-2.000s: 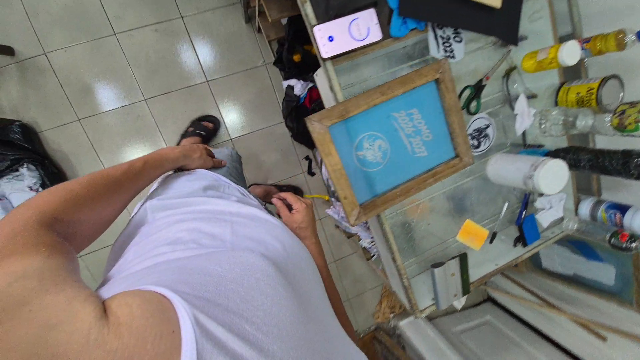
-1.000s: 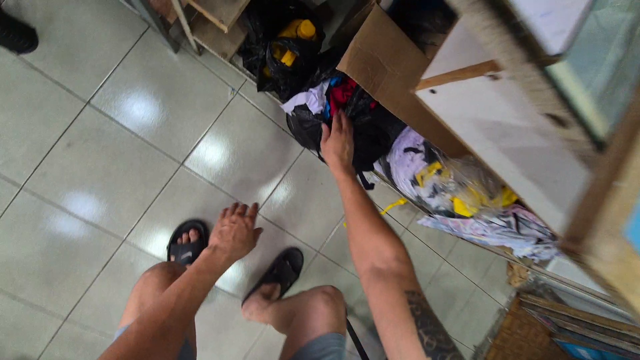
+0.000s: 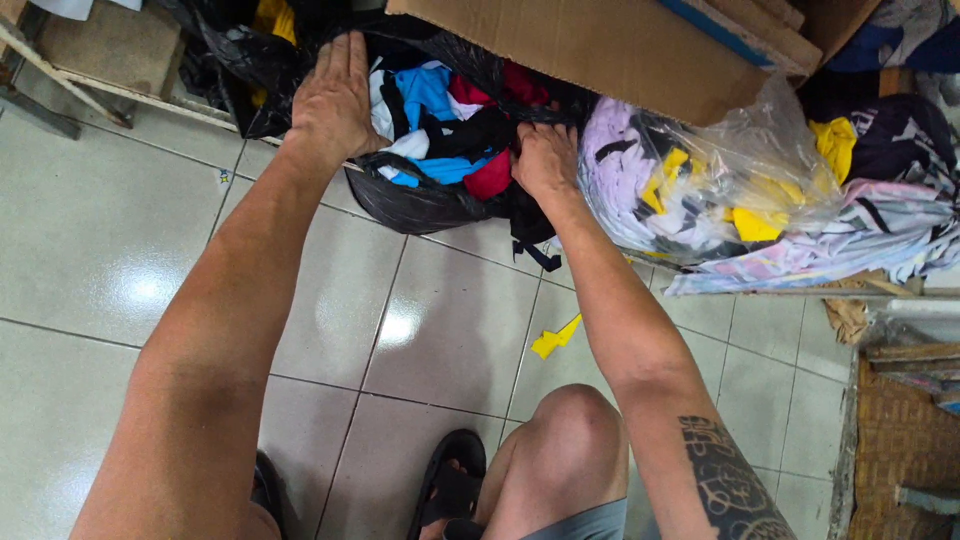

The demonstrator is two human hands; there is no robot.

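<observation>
A black plastic bag [image 3: 420, 214] of fabric scraps lies against the low shelf, its mouth spread wide. Blue [image 3: 425, 96], red, white and black cloth pieces show inside. My left hand [image 3: 334, 105] rests flat along the bag's left side, fingers stretched away from me and thumb by the white cloth. At the opposite side, my right hand [image 3: 547, 157] lies on the black plastic edge with its fingers bent; whether it grips the plastic cannot be told, as the fingertips are partly hidden.
Right of the bag is a clear plastic bag [image 3: 780, 150] with pale and yellow scraps. A cardboard box [image 3: 585, 52] stands behind. Another black bag [image 3: 255, 60] and a wooden shelf board [image 3: 109, 49] are at left. A yellow scrap [image 3: 553, 339] lies on the tiled floor.
The view has moved down close to the bags. My left hand has gone from above my knees to the black bag's left side; my right hand is now at its right side.
</observation>
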